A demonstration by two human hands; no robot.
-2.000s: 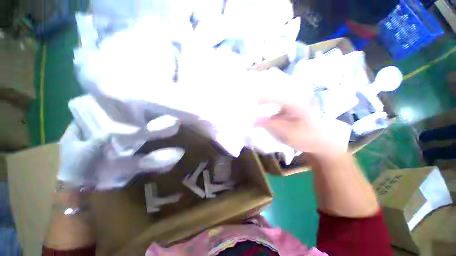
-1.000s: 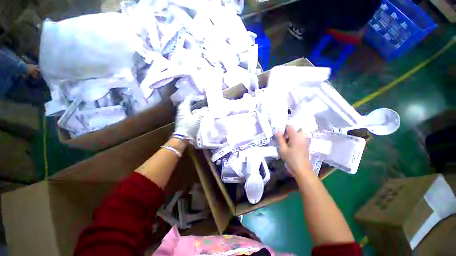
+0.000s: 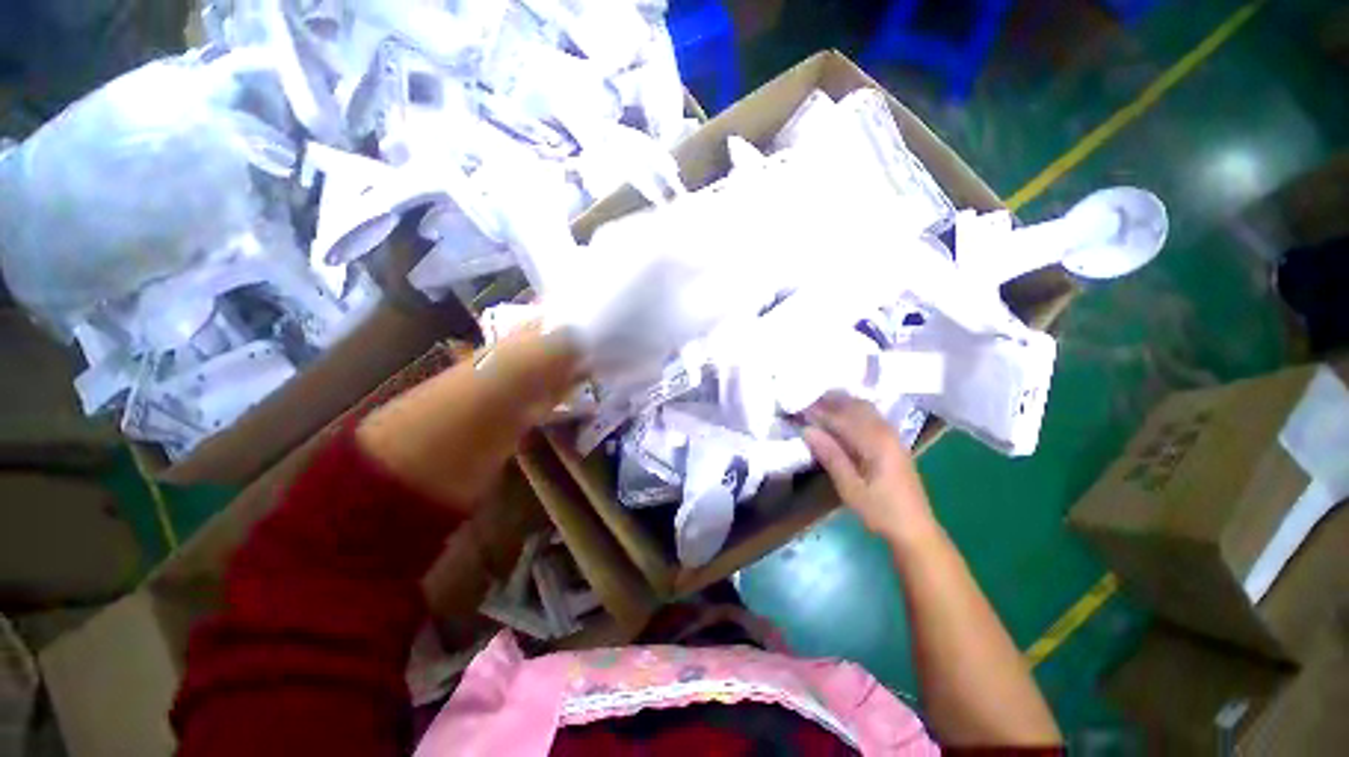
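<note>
White moulded plastic parts [image 3: 710, 444] lie heaped in an open brown carton [image 3: 947, 163] in front of me. One part has a round cup end [image 3: 1117, 232] that sticks out past the carton's right corner. My left hand [image 3: 644, 318], in a white glove, is over the left side of the heap; it is blurred and overexposed, so its fingers and any hold cannot be made out. My bare right hand [image 3: 855, 459] is at the near right side of the heap, fingertips at the parts' edge; whether it grips one is unclear.
A second carton [image 3: 296, 377] at upper left is heaped with white parts, with a whitish plastic bag [image 3: 141, 185] on top. A deep carton [image 3: 570, 518] at lower left holds a few white parts. Closed cartons [image 3: 1213, 481] stand at right on the green floor with yellow lines.
Since one second ago, my left hand has moved from the heap's left edge further over the parts. Two seconds ago it held parts above the deep carton. The view has shifted.
</note>
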